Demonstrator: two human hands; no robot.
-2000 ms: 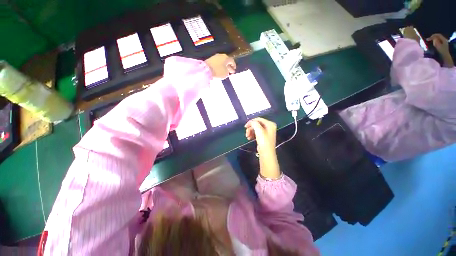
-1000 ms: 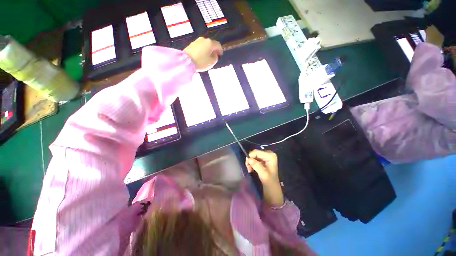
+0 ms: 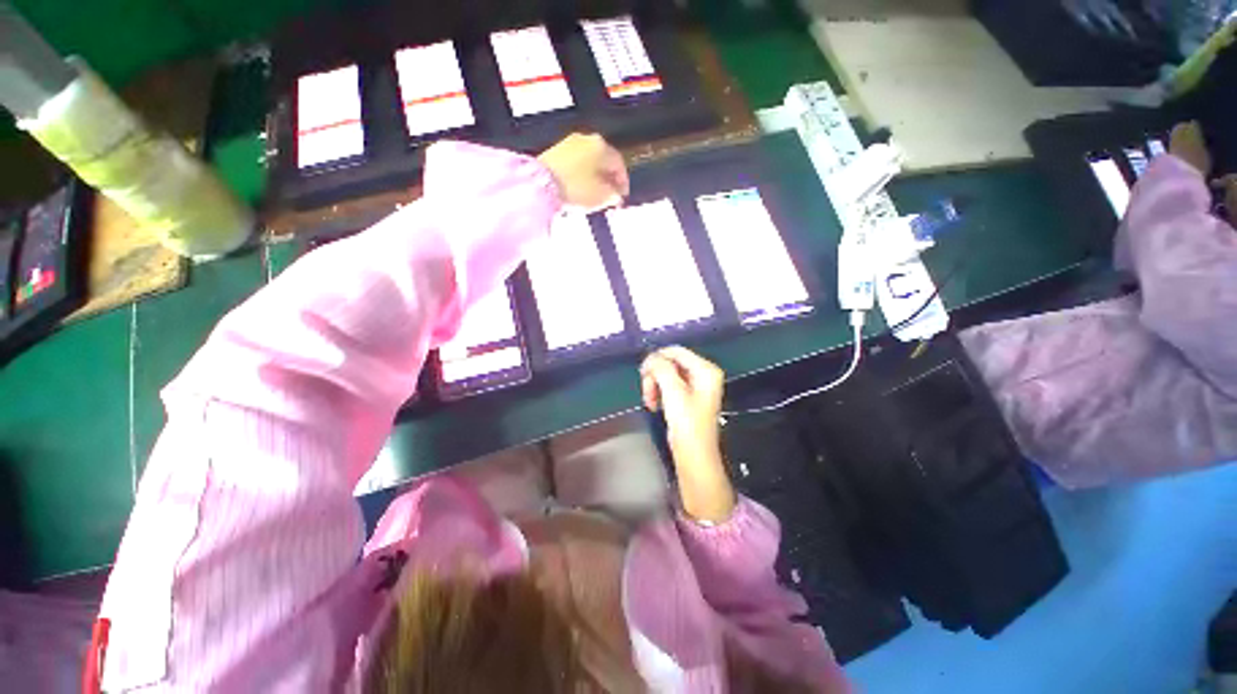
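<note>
The front black tray (image 3: 800,237) holds phones with lit white screens. The rightmost phone (image 3: 754,258) and the phone beside it (image 3: 661,264) show almost whole. My left sleeve partly covers the phones further left; one (image 3: 482,355) shows a red band. My left hand (image 3: 590,170) is at the tray's upper edge, its fingers curled near the tops of the middle phones; whether it holds anything is hidden. My right hand (image 3: 685,386) is at the tray's lower edge, fingertips pinched below a phone. A thin white cable (image 3: 814,393) runs to it; the plug end is hidden.
The rear black tray (image 3: 387,109) holds several lit phones, most with red bands. A white power strip (image 3: 828,129) with chargers is at the right. A yellowish wrapped post (image 3: 143,170) stands at the left. Another person's sleeve (image 3: 1173,237) and phones are at the right.
My right hand has moved up from below the bench edge to the tray's lower edge. The thin rod-like line seen from it earlier no longer shows clearly. My left hand stays by the phone tops.
</note>
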